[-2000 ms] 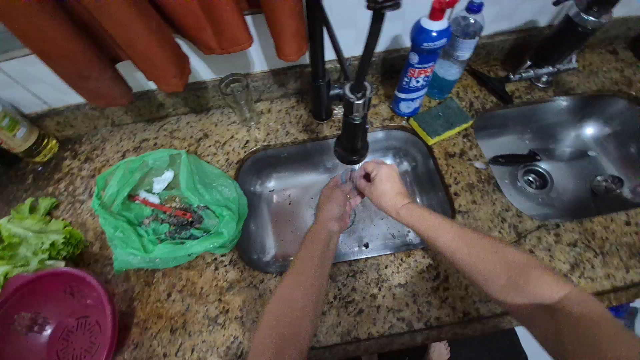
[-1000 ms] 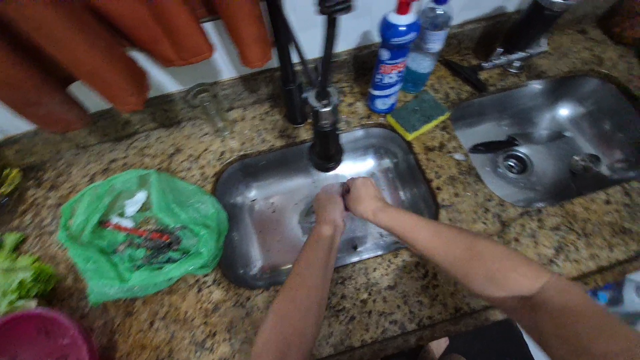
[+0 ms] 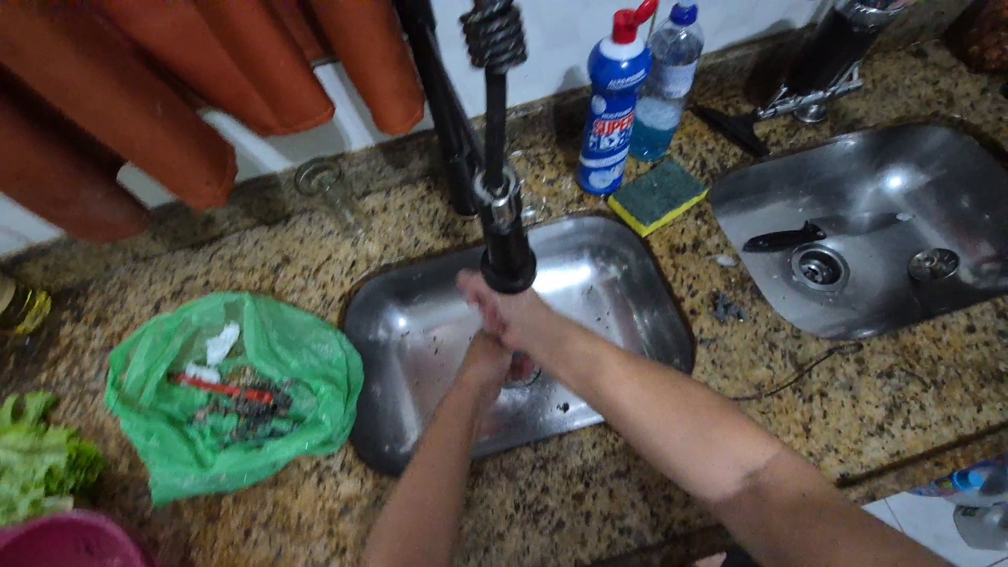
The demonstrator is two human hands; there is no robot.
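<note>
Over the left stainless steel sink basin (image 3: 417,354), both of my hands are together beneath a black pull-down faucet (image 3: 508,252). My right hand (image 3: 504,311) lies under the spout and crosses in front of my left hand (image 3: 492,358), touching it near the wrist. My left hand's fingers are mostly hidden behind the right hand and forearm, close to the drain. No object shows in the right hand; whether the left holds anything cannot be told. Small dark bits lie on the basin floor.
A green plastic bag (image 3: 236,465) with scraps sits left of the basin, near lettuce (image 3: 47,465) and a magenta bowl (image 3: 71,543). Behind right are a blue bottle (image 3: 614,110), a clear bottle (image 3: 669,87) and a sponge (image 3: 657,193). A black-handled knife (image 3: 783,236) lies in the right basin.
My hands were fingers-together under the faucet; now the right hand crosses over the left, with its fingers extended to the left.
</note>
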